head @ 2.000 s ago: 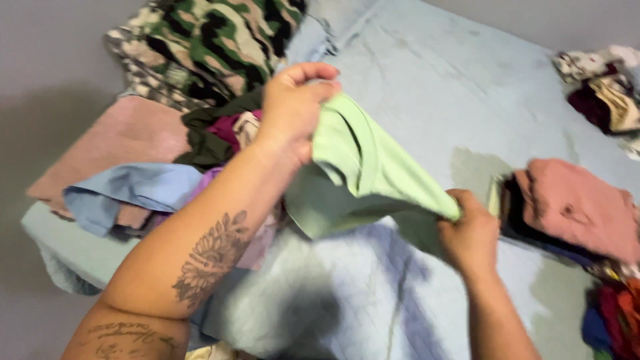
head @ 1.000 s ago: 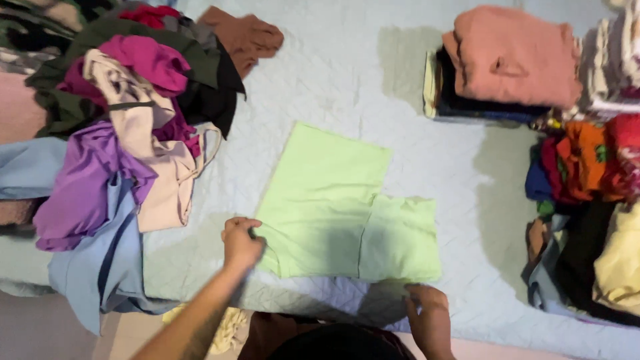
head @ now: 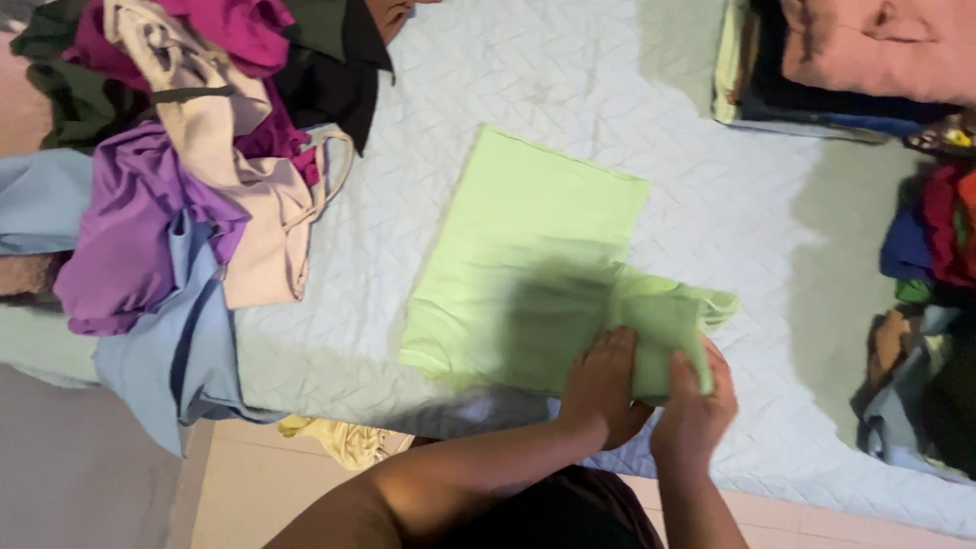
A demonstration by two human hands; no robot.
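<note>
A light green T-shirt (head: 526, 236), folded lengthwise, lies on the quilted pale blue bedspread (head: 534, 84) near the bed's front edge. Its sleeve part (head: 659, 328) sticks out at the right and is partly lifted. My left hand (head: 606, 385) rests with its fingers flat on the shirt beside the base of the sleeve; its thumb is partly hidden. My right hand (head: 694, 404) grips the sleeve's outer edge between thumb and fingers, close to my left hand.
To the left is a loose heap with a purple garment (head: 126, 229), a beige strappy top (head: 267, 229) and a light blue garment (head: 164, 343). Folded pink clothing (head: 877, 53) tops a stack at upper right. More clothes lie at right. A yellow cloth (head: 343, 442) is on the floor.
The green shirt, held up in the air two seconds ago, now lies on the bed. My left hand has moved right from the shirt's left corner, and my right hand has taken hold of the sleeve.
</note>
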